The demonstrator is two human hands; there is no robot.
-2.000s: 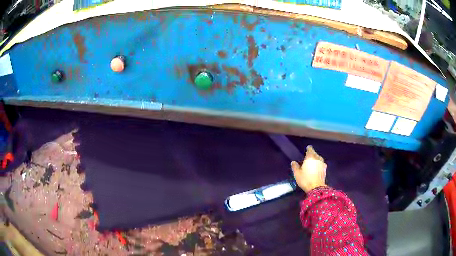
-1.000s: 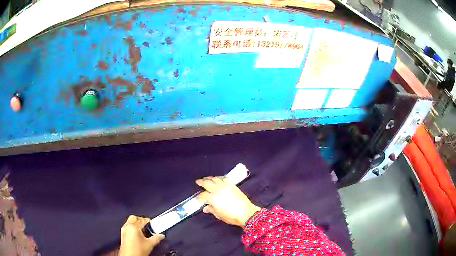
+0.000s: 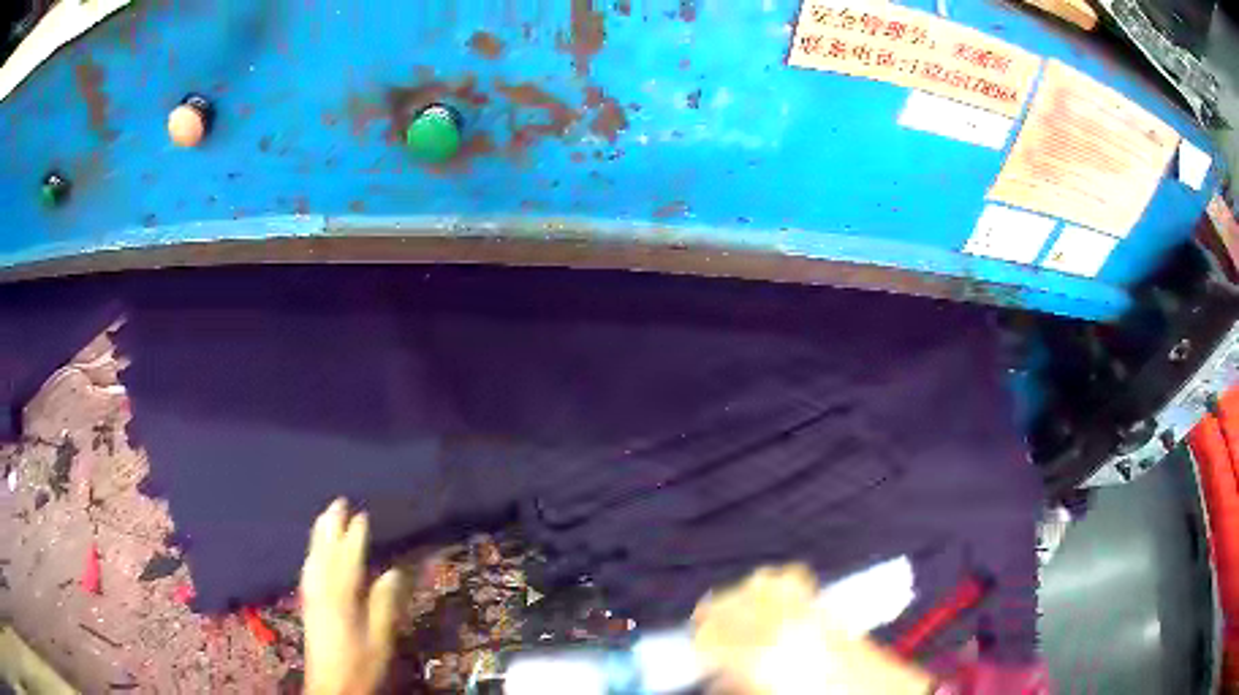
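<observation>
A dark purple sheet lies under the press beam, with a jagged edge at the left and front. Several narrow outlines and creases show in its right half. My right hand, blurred, is closed on the middle of a long white die with blue parts at the front of the sheet. The die's left end reaches over the littered pad. My left hand is at the sheet's front edge, fingers apart and holding nothing, clear of the die.
The blue press beam crosses the back, with a green button, an orange-pink button and labels. The pinkish pad with scraps shows at the left. A red strip lies beside the die. A grey surface is at the right.
My left hand has let go of the die and moved away. My right hand has brought the die towards me. The view has shifted, and narrow outlines now show in the sheet.
</observation>
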